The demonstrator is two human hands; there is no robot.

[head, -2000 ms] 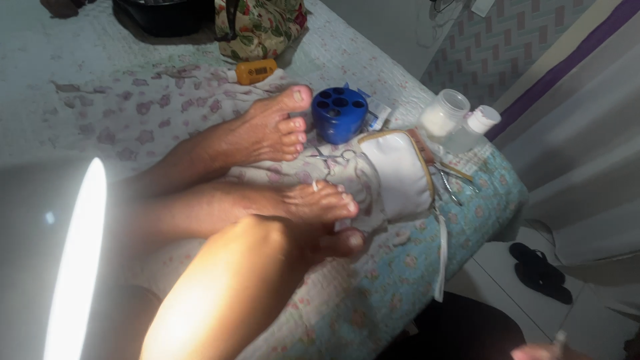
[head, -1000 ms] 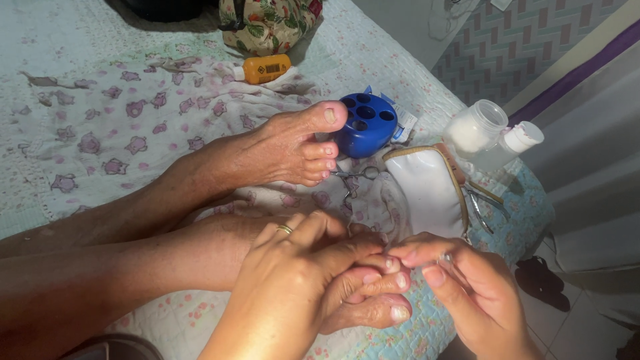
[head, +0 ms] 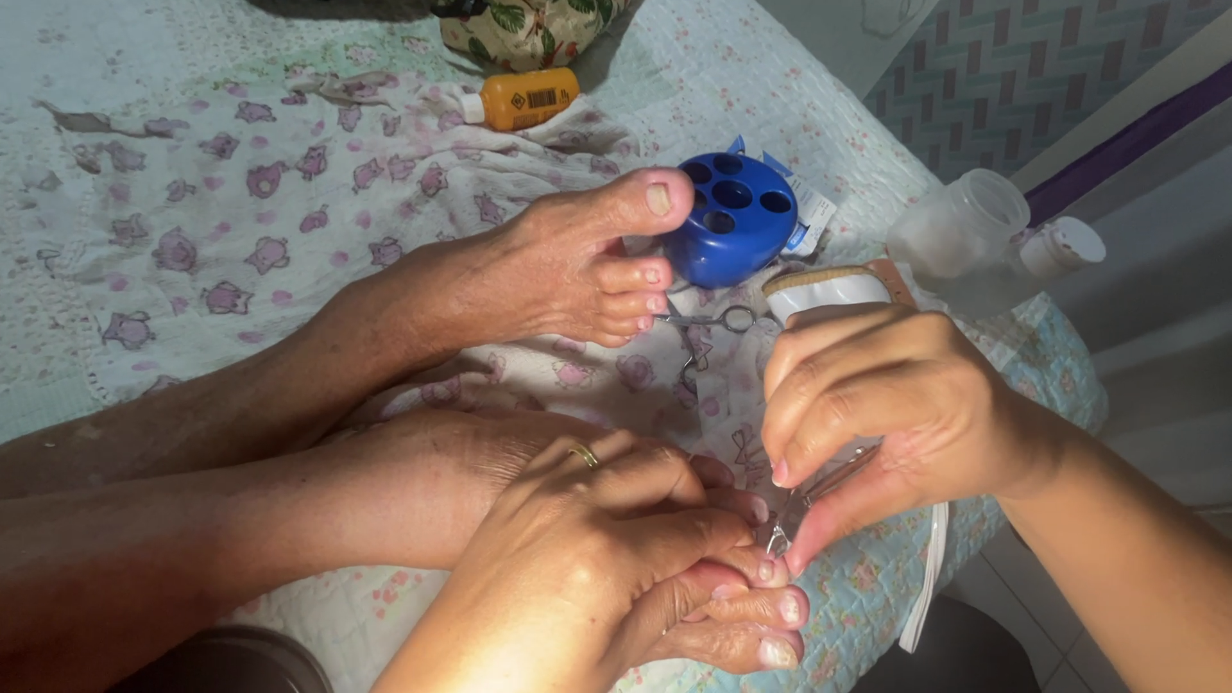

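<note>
My left hand (head: 597, 558), with a ring on one finger, grips the toes of the nearer foot (head: 741, 645) of another person. My right hand (head: 885, 404) holds a small metal nipper (head: 778, 539), its tip at one of the middle toes; the fingers partly hide its handles. The person's other foot (head: 577, 260) rests on a cloth with purple animal prints (head: 269, 255). Metal scissors (head: 736, 319) lie between that foot and my right hand. Behind my right hand is a white pouch with a tan edge (head: 828, 289), mostly hidden.
A blue holder with round holes (head: 731, 226) stands past the far foot's toes. At the right are a clear jar with white contents (head: 953, 226) and a white-capped bottle (head: 1059, 248). An orange bottle (head: 529, 98) lies near a leaf-patterned bag (head: 529, 29) on the quilt.
Two seconds ago my right hand was low at the right edge, away from the foot; now it is at the toes with the nipper. The view has shifted closer to the feet.
</note>
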